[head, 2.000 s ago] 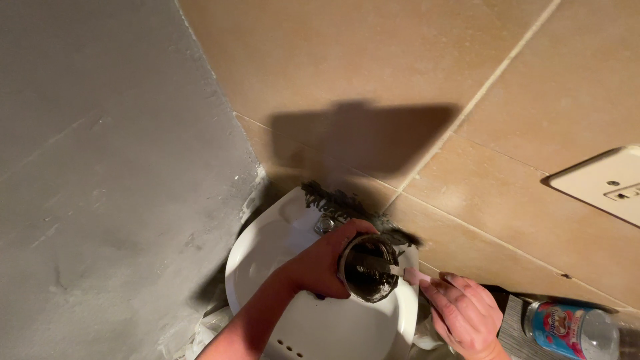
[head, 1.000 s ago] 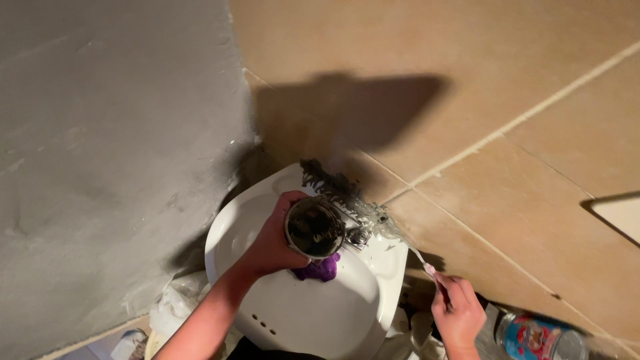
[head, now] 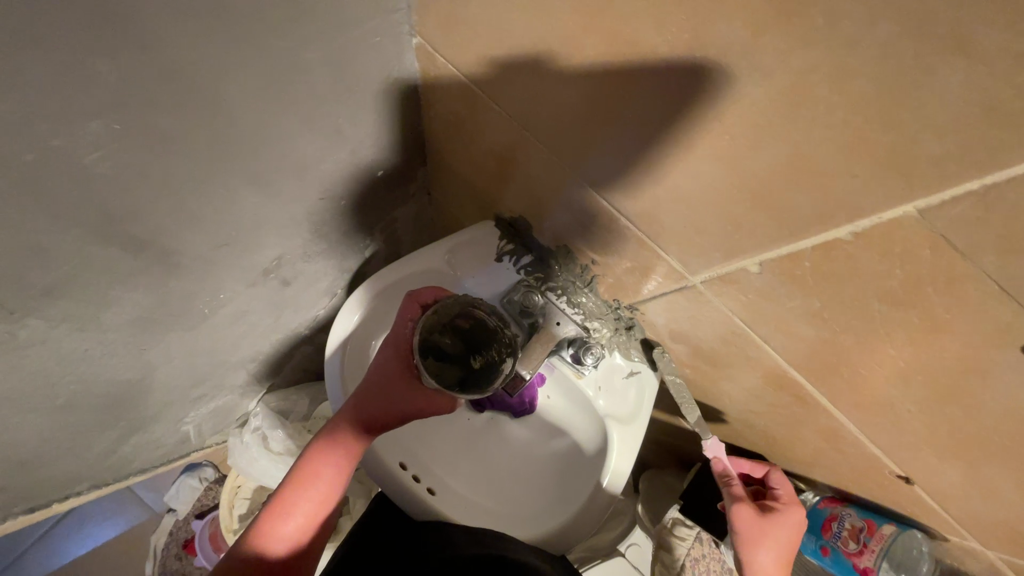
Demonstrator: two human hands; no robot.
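My left hand (head: 400, 368) grips a round container of dark grey paste (head: 466, 348) above the white washbasin (head: 512, 472). Between the fingers of my right hand (head: 756, 504) is the pink handle of a paste-smeared metal spatula (head: 678, 392); its tip touches the right end of the rough grey paste (head: 588, 292) along the basin's back edge and the tiled wall. The chrome faucet (head: 552, 336) stands just right of the container, which hides part of it. A purple cloth or similar thing (head: 516, 398) lies in the basin below the spout.
A grey plastered wall (head: 184, 200) rises at the left, a tan tiled wall (head: 840, 104) at the right. A blue-labelled plastic bottle (head: 860, 536) lies at the lower right. Plastic bags (head: 272, 436) and a pale bucket rim (head: 232, 508) are at the lower left.
The spatula has come out of the container to the paste at the back of the basin, then on to its right end. The container has moved left, off the faucet. The view has shifted.
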